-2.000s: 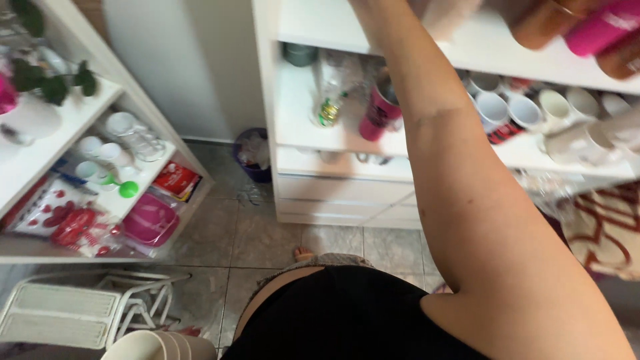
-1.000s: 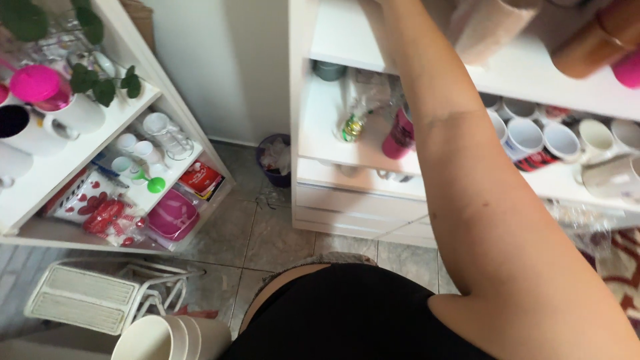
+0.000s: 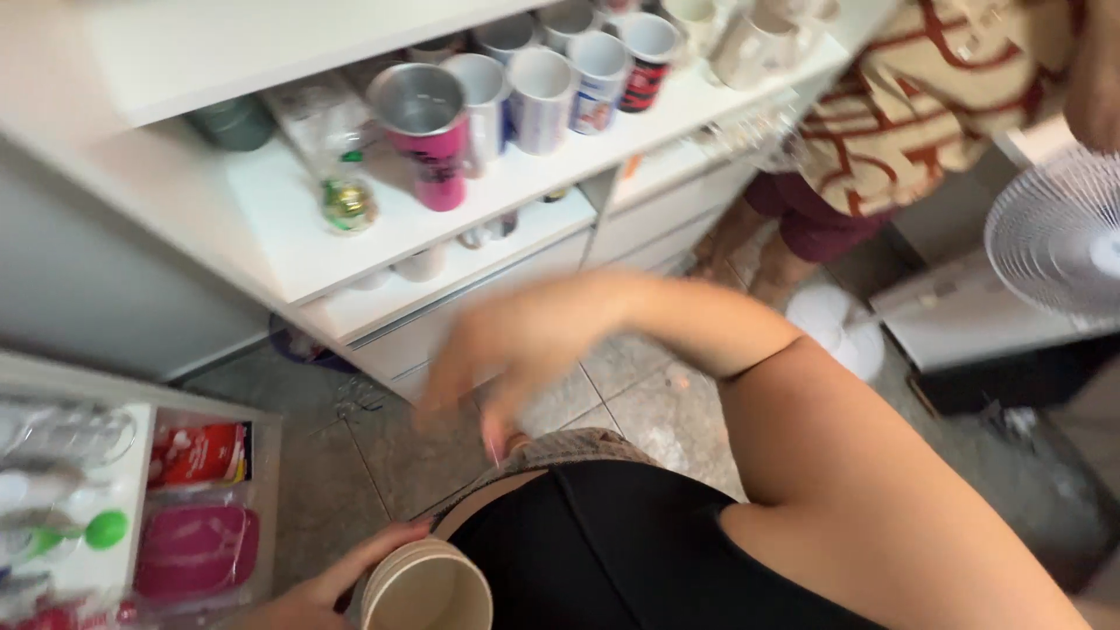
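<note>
My right hand (image 3: 516, 350), blurred by motion, hangs in the air in front of the white shelf unit, fingers apart and holding nothing. At the bottom, my left hand (image 3: 359, 569) is closed around a stack of cream-coloured cups (image 3: 427, 586) held against my side. On the shelf above my right hand stands a pink metal tumbler (image 3: 430, 144), with a clear bag holding gold and green items (image 3: 348, 203) to its left. White mugs (image 3: 541, 98) and a red and black printed cup (image 3: 647, 66) line the shelf to the right.
A white shelf edge (image 3: 490, 241) and drawers run across the front. At lower left, another unit holds a pink plastic container (image 3: 199, 549) and glass mugs. A purple waste bin (image 3: 306, 341) stands between the units. To the right are a person in a patterned shirt (image 3: 910, 114) and a fan (image 3: 1094, 236).
My right arm, raised to the upper shelves before, has come down, and its hand is now in view. My left hand has come into view at the cup stack. The view has turned to the right.
</note>
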